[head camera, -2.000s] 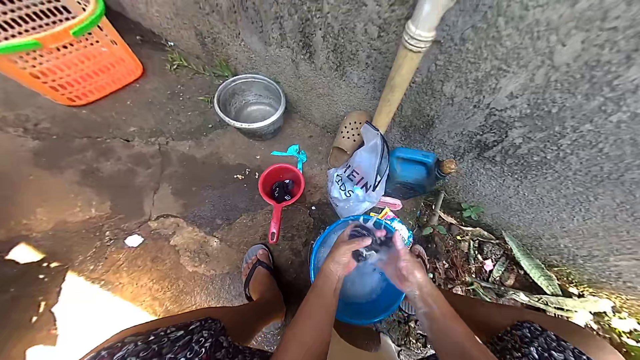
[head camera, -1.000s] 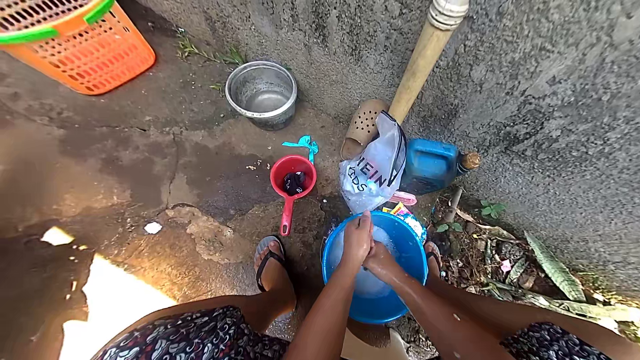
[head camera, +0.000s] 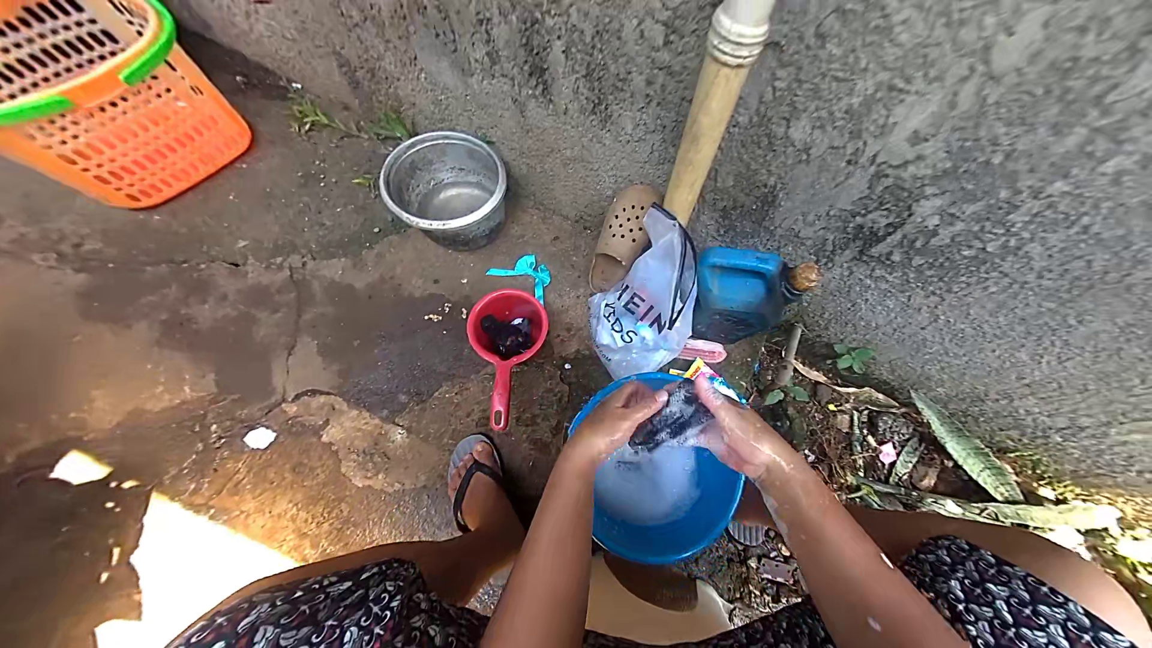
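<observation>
A small dark cloth (head camera: 673, 416), covered in suds, is stretched between my two hands above a blue plastic basin (head camera: 670, 540) of foamy water. My left hand (head camera: 621, 418) grips the cloth's left side. On its right side, my right hand (head camera: 733, 432) holds it, with foam on the fingers and wrist. Left of the basin, a red plastic dipper (head camera: 501, 382) on the ground has wet dark cloth (head camera: 507, 336) in its bowl. A colourful packet (head camera: 706, 373) lies at the basin's far rim, partly hidden by my hands.
A printed plastic bag (head camera: 643, 306), a tan clog (head camera: 623, 236) and a blue jerrycan (head camera: 740, 292) stand beyond the basin near a pole (head camera: 711, 117) and a concrete wall (head camera: 945, 162). A metal pot (head camera: 445, 223), teal ribbon (head camera: 526, 270) and orange basket (head camera: 153, 144) are farther left.
One second ago my hands were close together over the basin with the cloth not visible. Now they are apart, with the dark cloth showing between them.
</observation>
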